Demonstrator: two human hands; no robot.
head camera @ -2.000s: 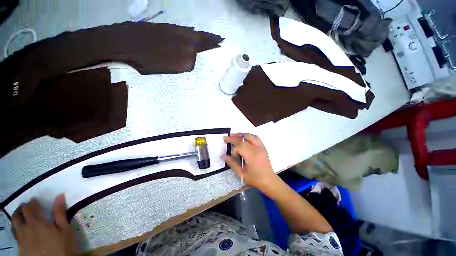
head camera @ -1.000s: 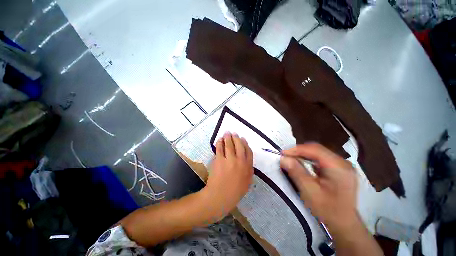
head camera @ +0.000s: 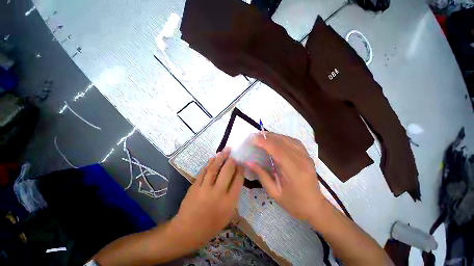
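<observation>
The white pattern template (head camera: 240, 131) lies on a brown cut panel (head camera: 227, 136), whose dark border shows around its pointed end. My left hand (head camera: 212, 189) is at the near edge of this end, fingertips on or beside the template. Whether it grips anything is unclear. My right hand (head camera: 293, 174) is over the template, holding the thin marking pen (head camera: 262, 127), its bluish end pointing up the picture. A pale blurred patch lies between my hands; what it is cannot be told. My hands and right forearm hide much of the template. The mallet is not visible.
Stacked brown panels (head camera: 249, 44) lie beyond the template, with another marked with a pale number (head camera: 358, 85). A white loop (head camera: 359, 45) is at the upper right, a thread cone (head camera: 413, 236) at the lower right. Pale offcuts (head camera: 145, 176) and a blue bin (head camera: 112, 192) are at left.
The view has turned to the template's pointed end. In the last second my right hand has moved left, close beside my left hand, still with the pen. My left hand has shifted down to the near edge.
</observation>
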